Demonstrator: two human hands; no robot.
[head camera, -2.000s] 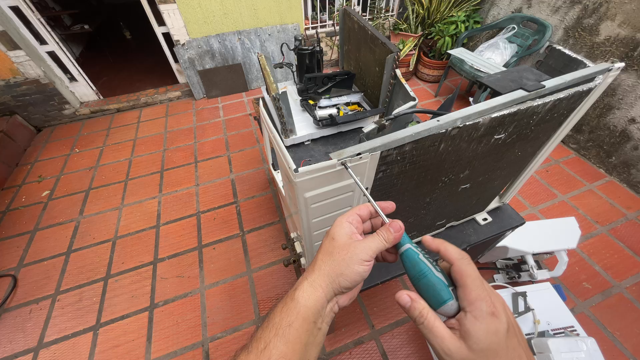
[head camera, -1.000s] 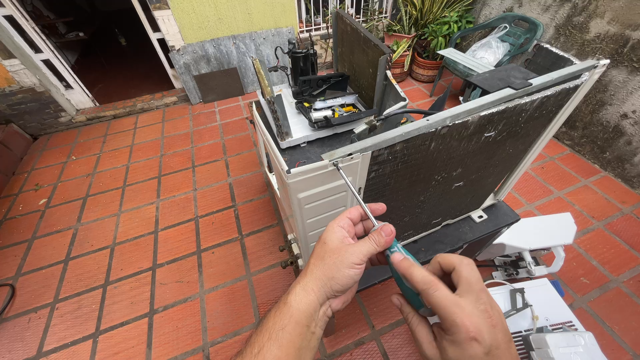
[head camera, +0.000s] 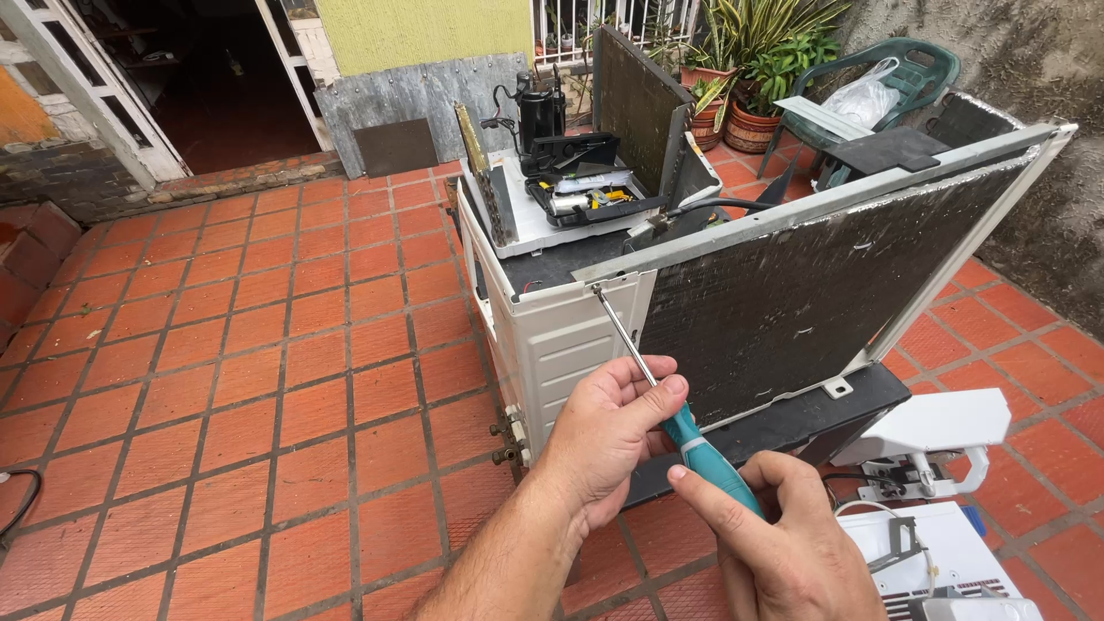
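Observation:
A teal-handled screwdriver slants up and left, its tip at the top edge of the white side panel of an air conditioner's outdoor unit. My left hand grips the shaft near the handle between thumb and fingers. Around the rear part of the handle, my right hand has its fingers and thumb, hiding the end of it. A grey metal strip runs along the top of the unit, just above the tip. Right of the panel stands the dark finned condenser coil. Whether a screw sits at the tip cannot be told.
On top of the unit lie an open black tool case and a black compressor. White casing parts rest on the tiles at the lower right. A green plastic chair and potted plants stand behind.
The right hand has shifted its hold on the handle, covering more of it two seconds ago than one second ago cannot be told; the screwdriver's tip stays at the panel's top edge.

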